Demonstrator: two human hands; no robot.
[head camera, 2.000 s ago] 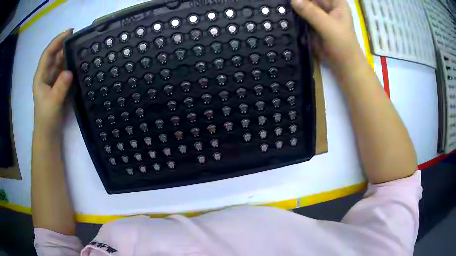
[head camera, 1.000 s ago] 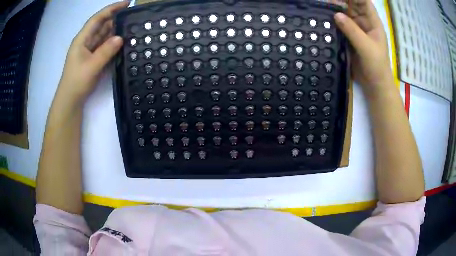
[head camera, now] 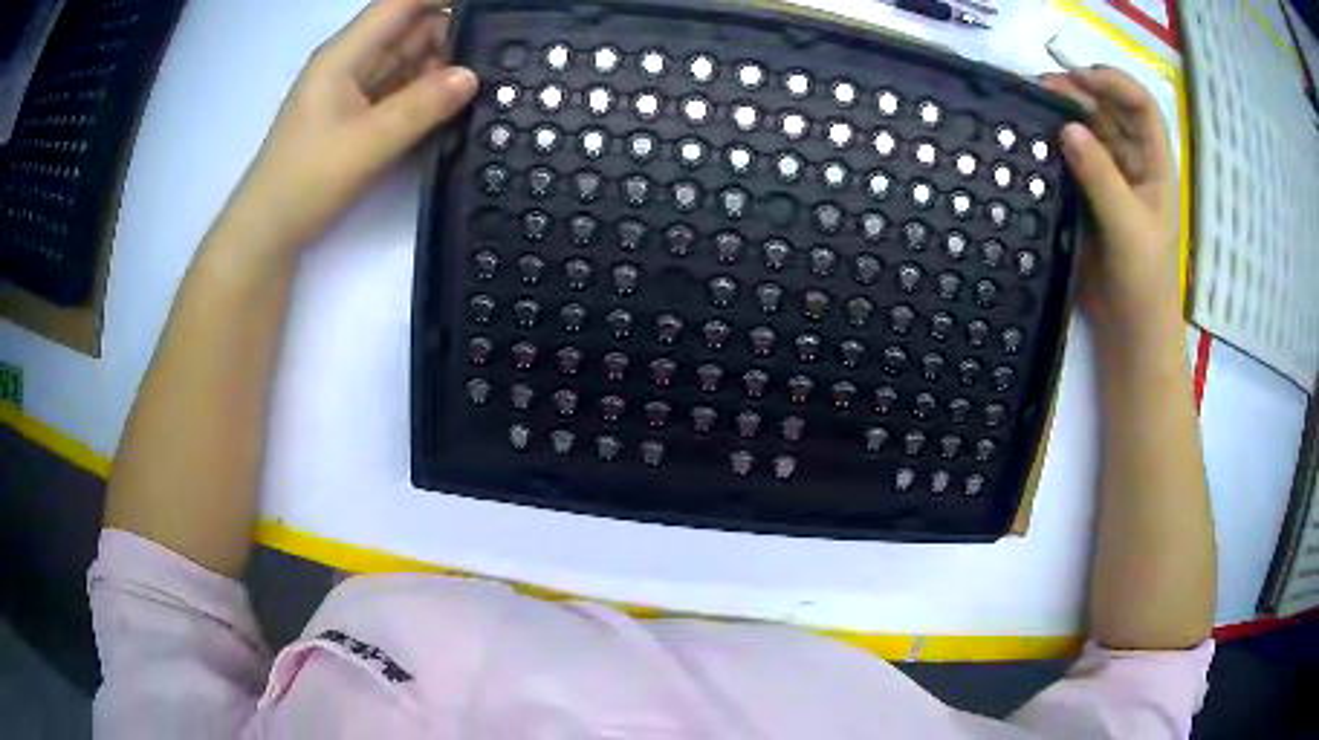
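Note:
A black blister tray [head camera: 723, 509] lies in front of me, slightly tilted in the picture. Rows of small round parts [head camera: 702, 68] fill most of its pockets; the upper rows shine white, the lower ones look dull grey. A few pockets are empty, several in the bottom rows. My left hand [head camera: 379, 90] grips the tray's upper left corner, thumb on the rim. My right hand [head camera: 1121, 166] grips its upper right corner, thumb on the rim. The fingers under the tray are hidden.
A brown cardboard edge [head camera: 1044, 434] shows at the tray's right side. Another black tray [head camera: 90, 109] is at the far left on cardboard. Pale slotted trays [head camera: 1247, 188] are at the right. A pen [head camera: 948, 12] lies beyond the tray. Yellow tape [head camera: 477, 568] runs along the white table's near edge.
The tray has shifted right in the picture, and its tilt has reversed, with the right side now lower. Both hands still hold its upper corners. A pen has come into view.

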